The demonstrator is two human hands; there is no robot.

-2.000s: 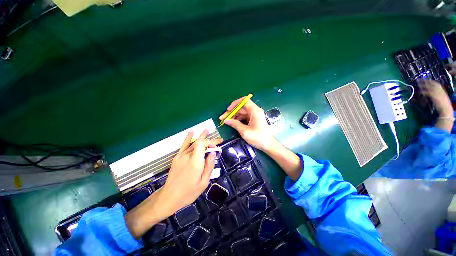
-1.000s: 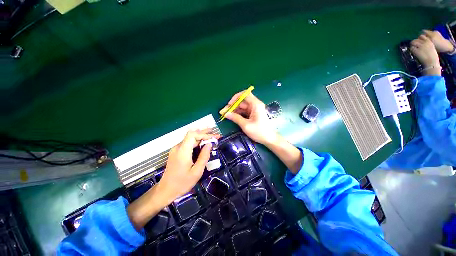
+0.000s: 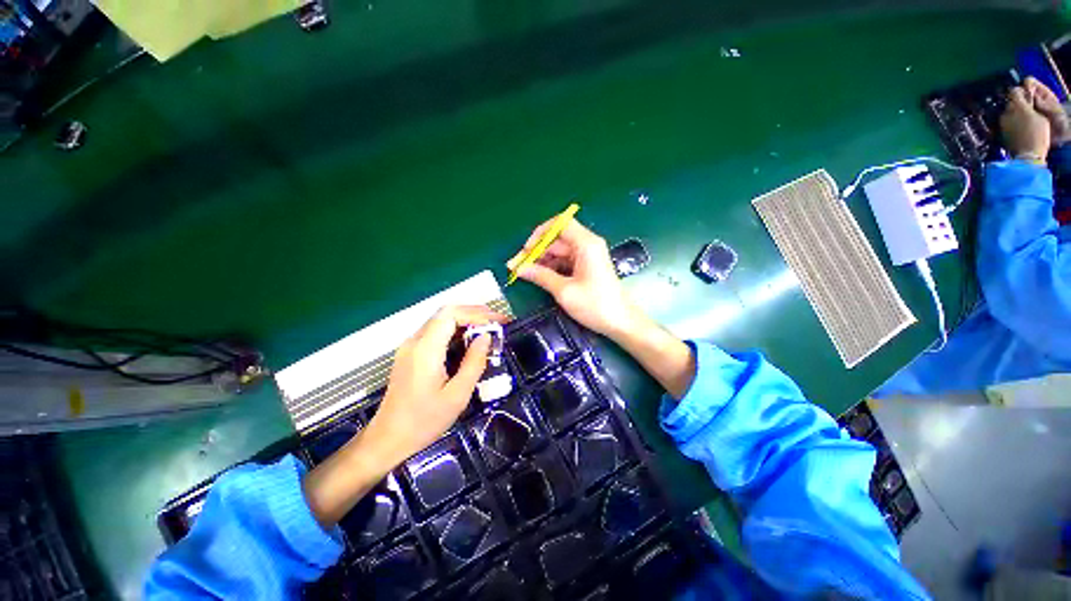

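Observation:
My left hand (image 3: 425, 373) holds a small module (image 3: 485, 342) with a pale side showing, over the upper part of the black blister tray (image 3: 507, 434). My fingers partly hide the module. My right hand (image 3: 578, 277) holds yellow tweezers (image 3: 545, 243), their points down near the right end of a white strip sheet with thin brownish lines (image 3: 388, 348). The sheet lies along the tray's far edge. A small white piece (image 3: 496, 387) shows just below my left fingers. Dark rounded-square modules sit in the tray pockets.
Two loose modules (image 3: 714, 261) lie right of my right hand. Farther right are a tan striped sheet (image 3: 834, 268), a white power strip (image 3: 910, 217) and another person's hands (image 3: 1029, 117) at a black tray. Cables (image 3: 129, 359) lie at left; a yellow sheet (image 3: 194, 21) is upper left.
The left hand has drawn back slightly from the strip sheet, still holding the module. The right hand keeps the tweezers near the sheet's end. The view has shifted slightly.

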